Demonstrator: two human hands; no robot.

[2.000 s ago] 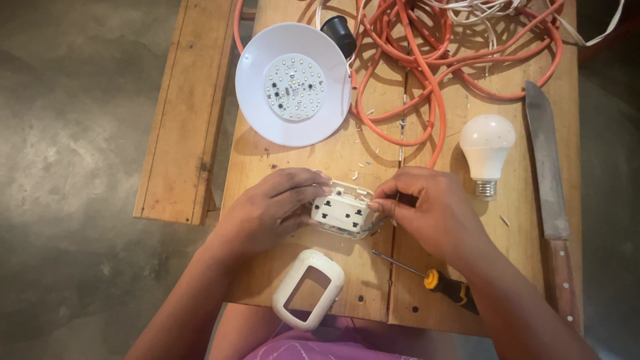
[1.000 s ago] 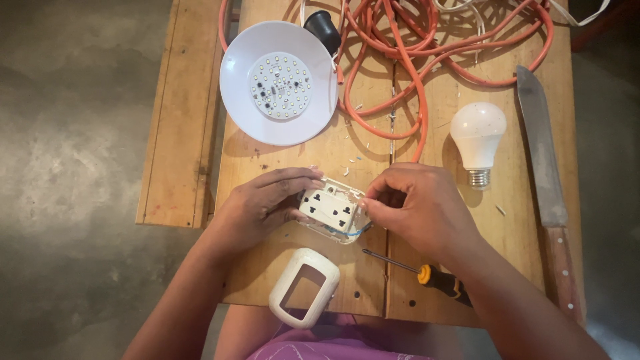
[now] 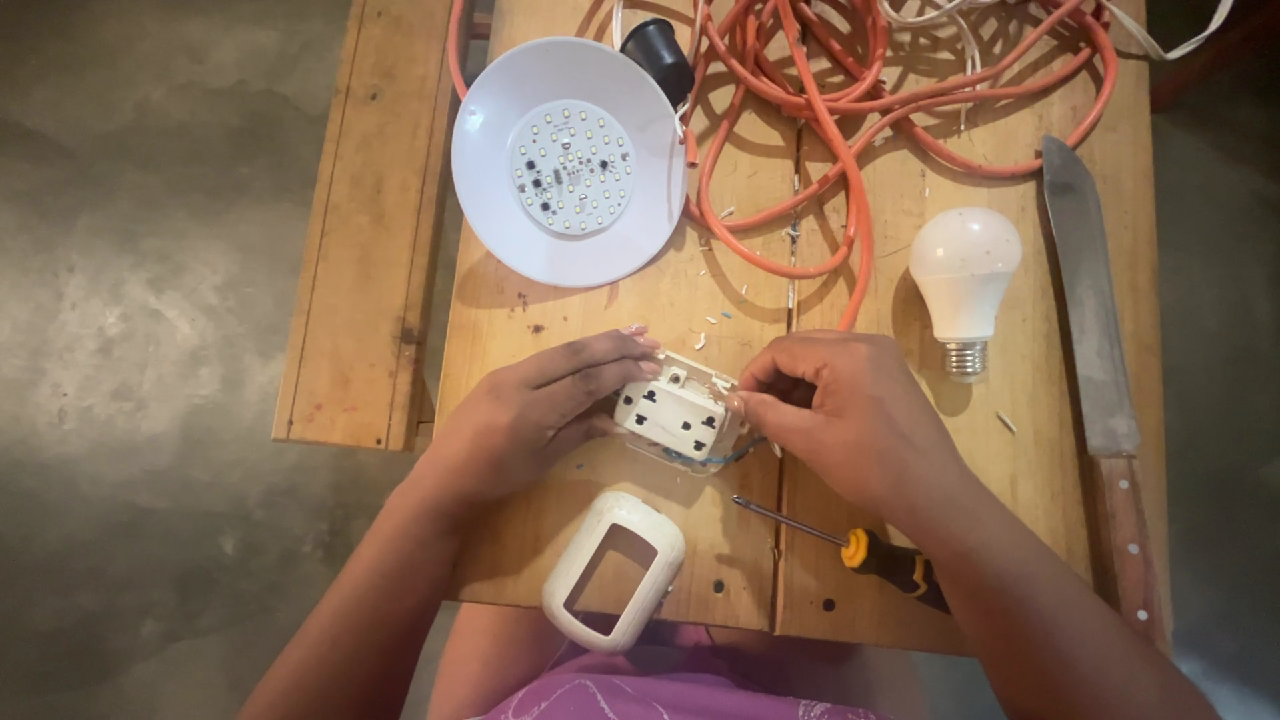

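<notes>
A white double socket outlet (image 3: 672,415), its cover off, rests on the wooden table between my hands. My left hand (image 3: 540,410) grips its left side. At its right edge, the thumb and index finger of my right hand (image 3: 850,415) are pinched together; what they pinch is too small to tell. A blue wire (image 3: 735,457) runs along the outlet's lower right side. The white outlet cover frame (image 3: 655,550) lies just below, at the table's front edge. To its right is a screwdriver (image 3: 865,550) with a black and yellow handle, partly under my right forearm.
A round LED lamp (image 3: 480,190) lies at the upper left beside a black bulb holder (image 3: 657,60). Orange cable (image 3: 860,220) is coiled at the back. On the right are an LED bulb (image 3: 965,280) and a large knife (image 3: 1090,320). A wooden bench (image 3: 365,220) stands at the left.
The view has shifted slightly. Both hands stay at the outlet, with only small movements of the right fingers at its right edge.
</notes>
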